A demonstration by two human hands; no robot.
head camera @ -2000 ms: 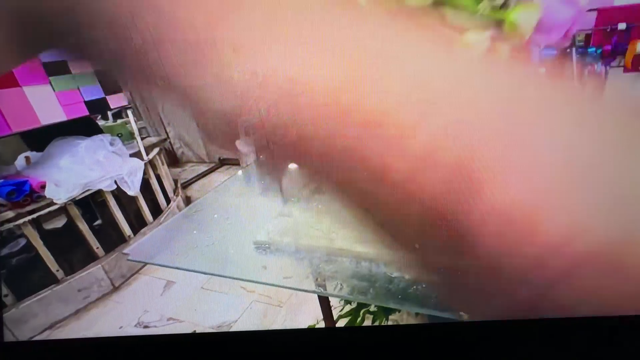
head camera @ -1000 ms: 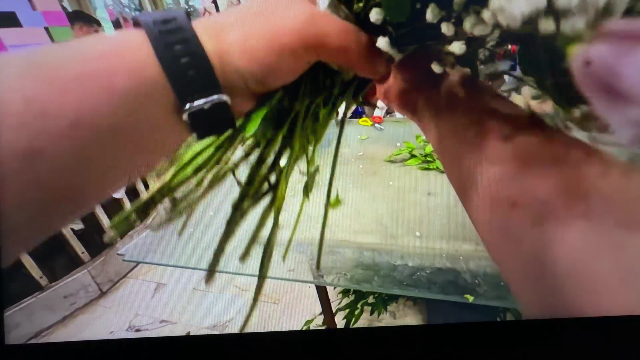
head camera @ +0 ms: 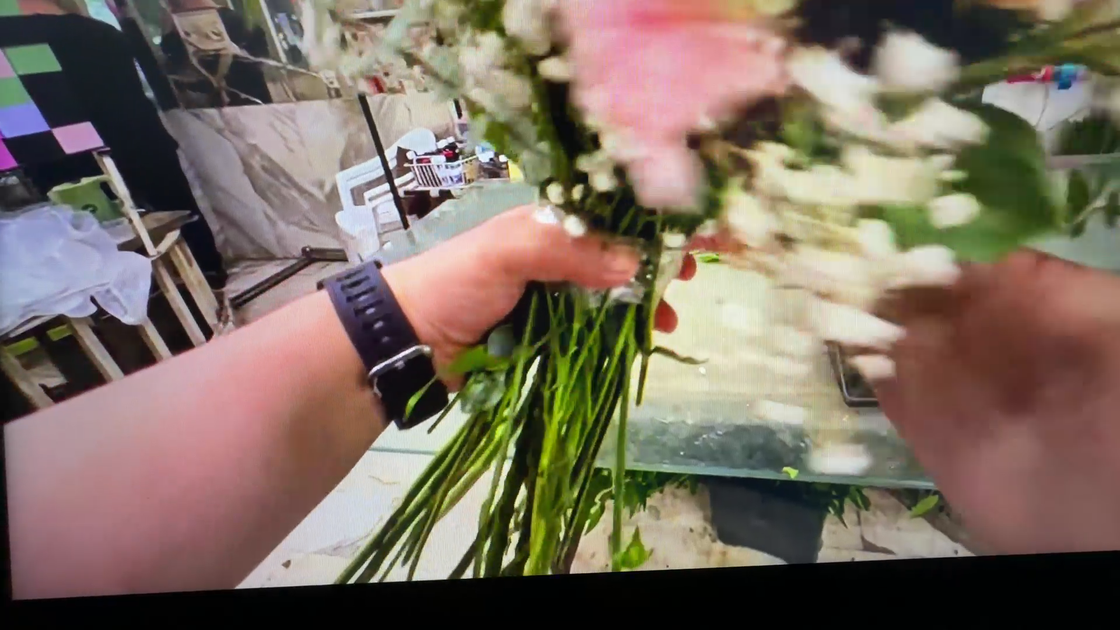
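My left hand (head camera: pixel 534 271), with a black watch strap (head camera: pixel 372 337) at the wrist, is closed around a bouquet where its green stems (head camera: pixel 560 420) come together. The stems fan out below the fist. Above it are a blurred pink flower (head camera: pixel 669 79), small white blossoms (head camera: pixel 840 184) and green leaves (head camera: pixel 989 192). My right hand (head camera: pixel 945 350) is at the right, beside the white blossoms, strongly blurred. Blossoms cover part of it, so its fingers and anything in them cannot be made out.
Under the bouquet lies a glass tabletop (head camera: pixel 726 446), with a dark-edged flat object (head camera: pixel 849 376) near my right hand. A wooden rack (head camera: pixel 171 280) with a white plastic bag (head camera: pixel 70 262) is at the left. Behind stand a white chair (head camera: pixel 372 188) and a white wire basket (head camera: pixel 442 172).
One second ago both hands were together at the bouquet's stems; now my right hand is apart, at the right. The stems hang more upright below my left hand. The view has shifted.
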